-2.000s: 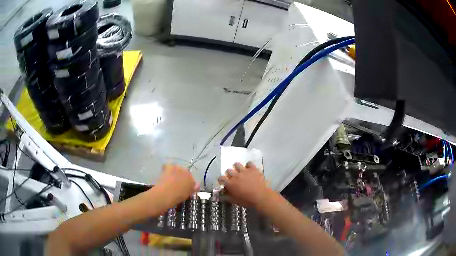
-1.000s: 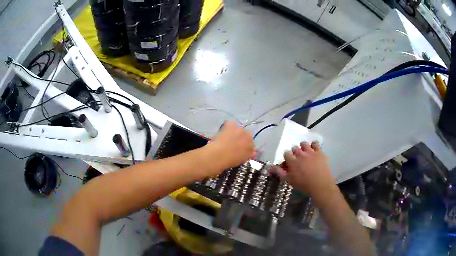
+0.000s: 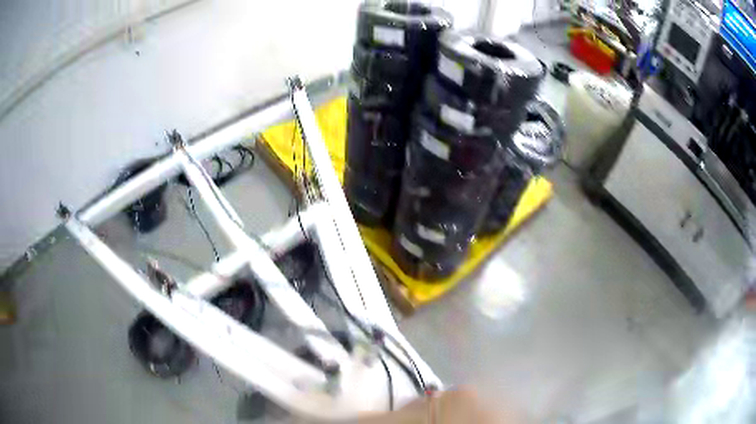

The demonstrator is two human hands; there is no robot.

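The white wire guide frame [image 3: 348,248] runs from the left and back down to the bottom middle. Thin black wires [image 3: 390,339] hang along and below its bars, with small dark fittings at its far corners. A blurred patch of skin shows at the bottom edge, right of the frame's near end; it seems to be my left hand [image 3: 468,407], cut off by the edge. Its fingers and anything in them cannot be made out. My right hand is out of the picture.
Black wire coils [image 3: 162,344] lie on the grey floor under the frame. Tall wrapped coil stacks [image 3: 448,166] stand on a yellow-covered pallet [image 3: 431,290] behind it. A pale bin [image 3: 593,116] and a grey cabinet [image 3: 671,199] stand at the right.
The view has swung left and up to the guide frame and pallet. The straightener, blue hoses and my right hand have left the picture; only blurred skin remains at the bottom.
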